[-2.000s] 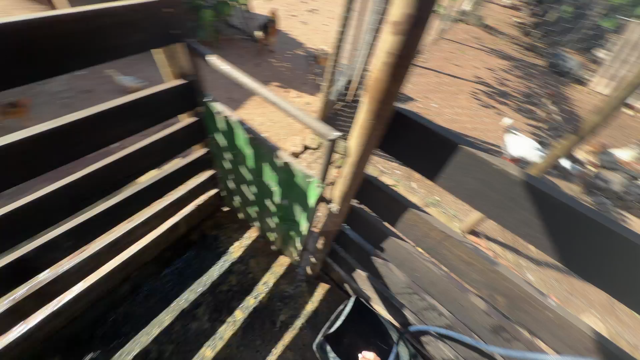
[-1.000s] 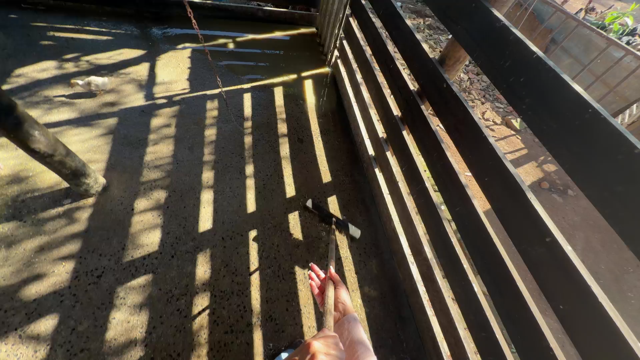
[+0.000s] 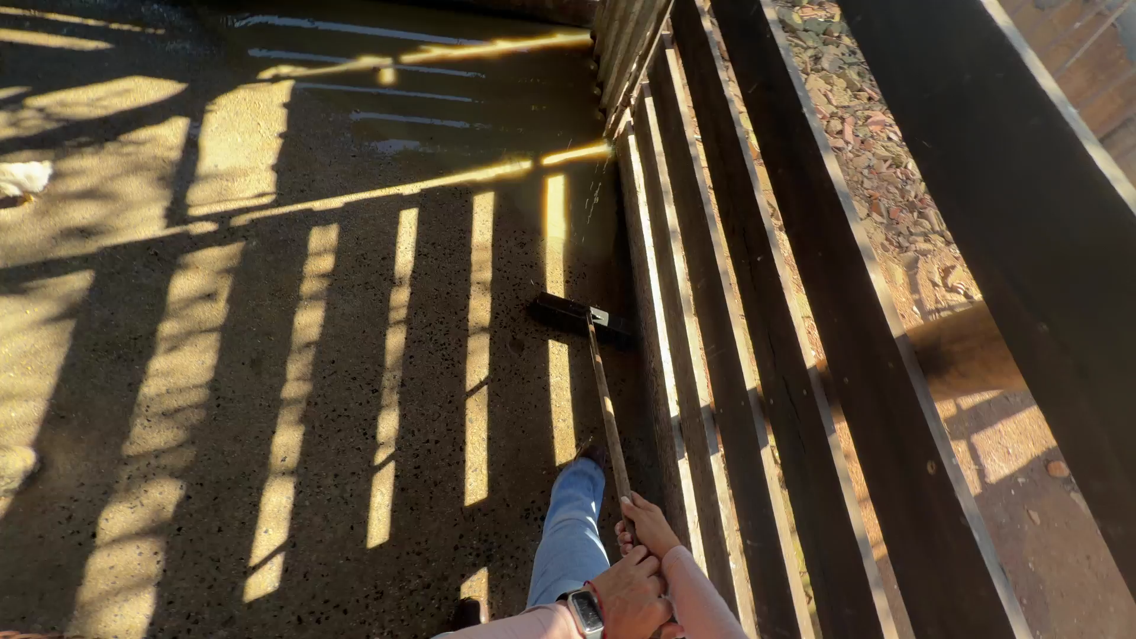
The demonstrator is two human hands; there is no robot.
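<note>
A push broom with a dark head (image 3: 582, 319) and a long thin wooden handle (image 3: 607, 408) stands on the wet, speckled concrete floor (image 3: 426, 373). Its head lies close to the foot of the slatted wooden fence. My right hand (image 3: 650, 525) grips the handle farther forward. Behind it, my left hand (image 3: 628, 590), with a smartwatch (image 3: 586, 612) on the wrist, is closed around the upper end of the handle. The two hands are nearly touching.
Dark fence boards (image 3: 825, 266) run along the right, with rubble (image 3: 870, 133) outside. A corrugated metal sheet (image 3: 617, 62) stands at the far corner. Water (image 3: 373, 80) covers the far floor. A pale object (image 3: 25, 179) lies at the left edge. My jeans leg (image 3: 572, 515) is beside the handle.
The view has swung from the fence corner with the green panel to the floor. The front hand, its fingers spread by the handle one second ago, is now closed on it.
</note>
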